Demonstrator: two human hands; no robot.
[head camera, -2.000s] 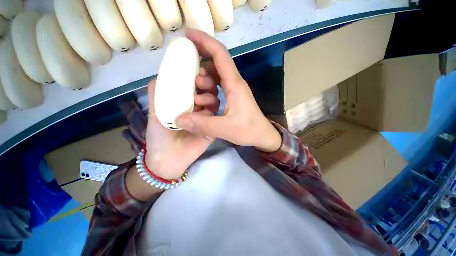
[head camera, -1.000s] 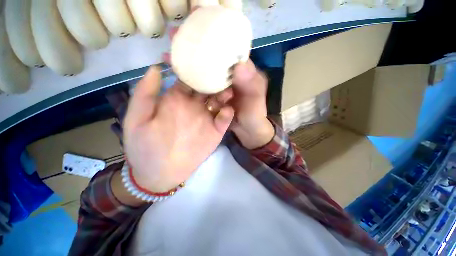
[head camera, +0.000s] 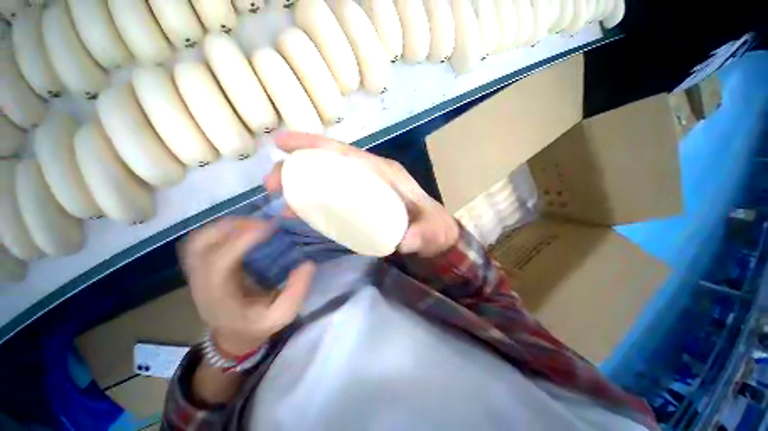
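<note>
My right hand (head camera: 404, 198) holds a smooth cream plastic unit (head camera: 344, 202) in front of my body, its broad oval face tilted toward the camera. The hand grips it from behind and at its lower right end. My left hand (head camera: 244, 274) is to the left of the unit, blurred, fingers apart, and holds nothing. Rows of cream units (head camera: 139, 135) stand on edge on the whitish bench sheet (head camera: 210, 181), small dark marks at their lower ends.
An open brown carton (head camera: 606, 160) with spread flaps is at the right, with packed cream units (head camera: 501, 206) inside under shiny plastic. A white phone (head camera: 160, 359) lies on cardboard (head camera: 126, 324) at lower left. Blue racking stands at the right edge.
My left hand has come off the unit and moved down and left. The unit has turned in my right hand and sits lower. The view has shifted, showing more of the bench rows.
</note>
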